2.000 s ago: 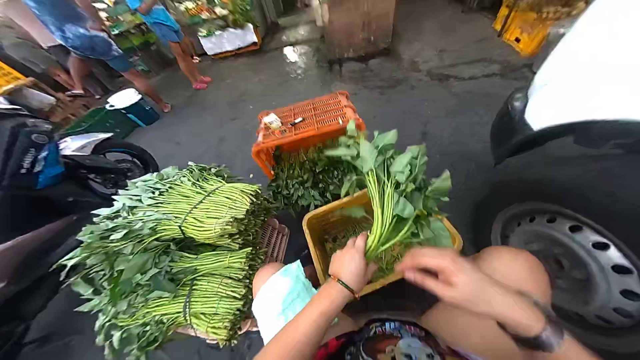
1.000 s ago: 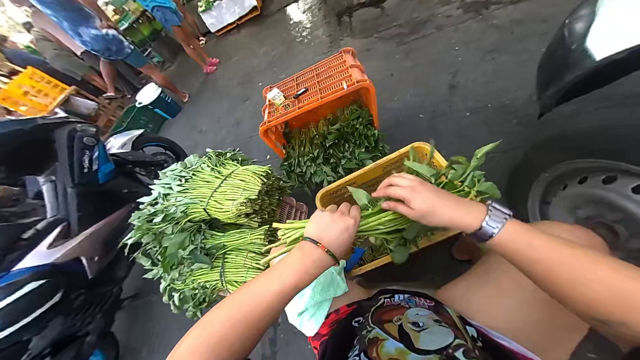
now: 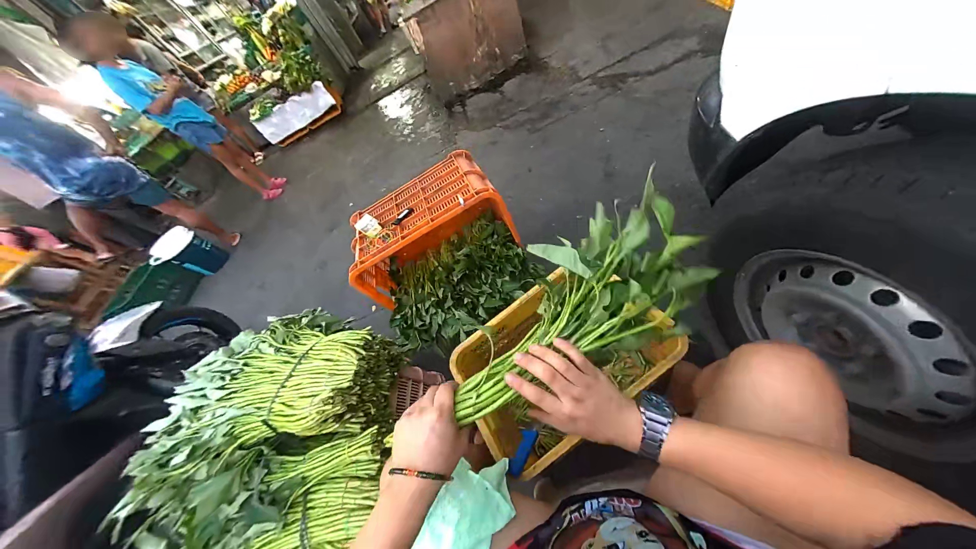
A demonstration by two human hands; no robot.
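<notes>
My left hand (image 3: 431,431) is closed around the stem ends of a bunch of leafy green vegetables (image 3: 595,293), held over a yellow plastic crate (image 3: 656,366). My right hand (image 3: 572,393) lies along the stems, its fingers spread over them; whether it grips them cannot be told. The leaves point up and to the right. Loose stems and a blue object (image 3: 522,453) are in the crate. To the left, tied bundles of the same kind of greens (image 3: 305,381) are piled up. An orange crate (image 3: 435,198) on its side holds more greens (image 3: 465,282).
A car wheel (image 3: 862,335) stands close on my right. A motorcycle (image 3: 183,335) is at the left, behind the bundles. A light green cloth (image 3: 469,503) lies on my leg. People (image 3: 175,103) stand near a produce stall at the upper left. A pinkish crate (image 3: 415,387) shows beside the bundles.
The bunch, lying low across the yellow crate a second ago, now has its leaves raised toward the upper right. My right hand has shifted along it. The view has swung.
</notes>
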